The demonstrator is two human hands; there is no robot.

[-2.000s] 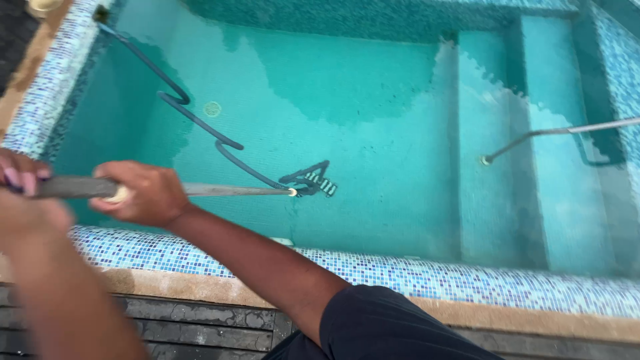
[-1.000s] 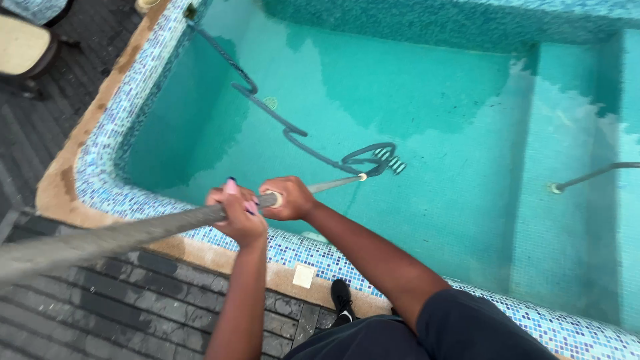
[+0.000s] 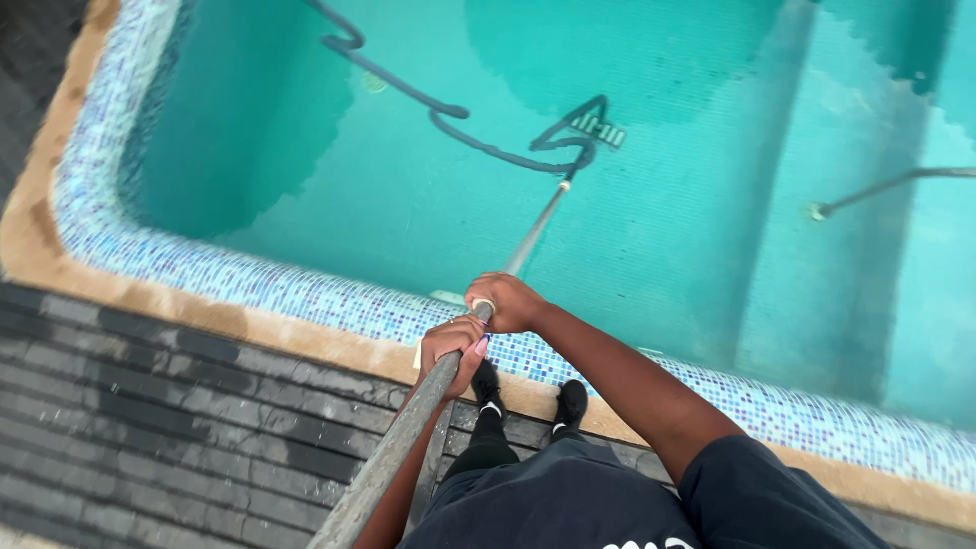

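A long telescopic pole (image 3: 409,412) slants from the bottom of the view up over the pool edge and into the water. My left hand (image 3: 453,352) is closed around its thick section. Just above, touching it, my right hand (image 3: 507,303) grips the pole at the pale collar. At the pole's far end, underwater, lies a pool vacuum head (image 3: 598,130) with pale, ribbed segments. A dark vacuum hose (image 3: 499,152) loops beside the head and winds toward the upper left through the pool.
The mosaic-tiled pool rim (image 3: 252,282) and a tan stone coping (image 3: 320,340) run before my feet. Dark deck boards (image 3: 152,404) lie at left. Submerged steps (image 3: 831,305) and a metal handrail (image 3: 877,189) stand at right. A round fitting (image 3: 374,81) shows on the pool floor.
The pole has swung from nearly level to a steep slant, with both hands still on it. My hands have come closer together than two seconds ago. The view has shifted.
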